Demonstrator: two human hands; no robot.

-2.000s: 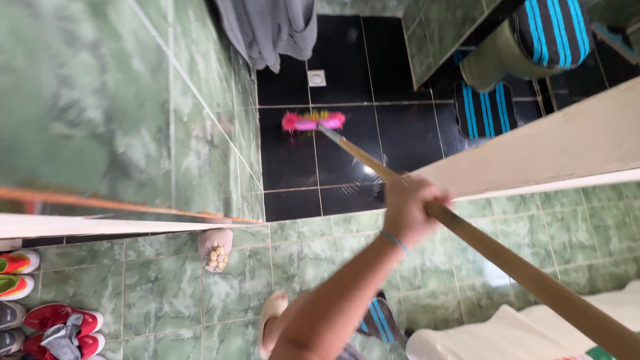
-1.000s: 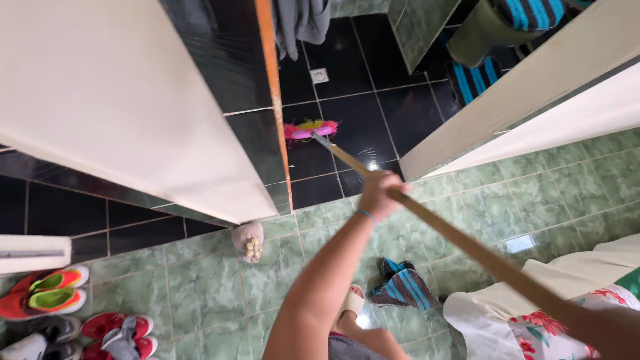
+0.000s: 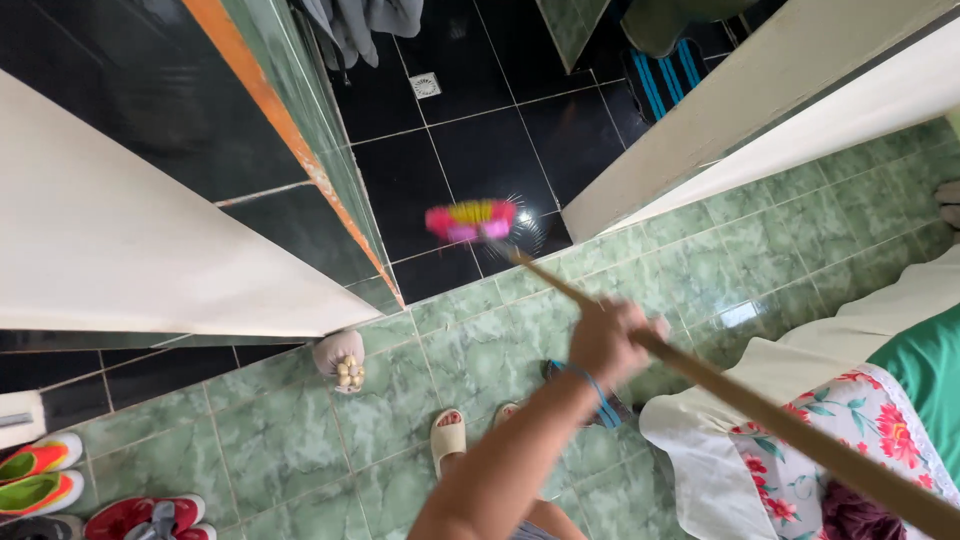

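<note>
My left hand [image 3: 611,341] is closed around the wooden pole [image 3: 750,412] of a broom, a blue band on its wrist. From the lower right edge the pole slants up to the broom head [image 3: 471,220], which has pink and yellow bristles and looks blurred. That head is over the black tiled floor [image 3: 480,157], just inside the doorway and close to where the green tiles begin. My right hand is out of view.
A white floor drain [image 3: 425,85] and hanging grey cloth [image 3: 390,19] lie beyond the broom. Door panel [image 3: 150,247] at left, wall edge [image 3: 675,120] at right. A plush-like doorstop [image 3: 340,352], shoes [image 3: 142,517], dark blue-striped cloth [image 3: 607,412] and draped bedding [image 3: 697,442] surround my sandalled feet [image 3: 448,439].
The broom head has come toward the green-tiled floor and away from the left wall. My left hand stays closed on the pole. The view has shifted.
</note>
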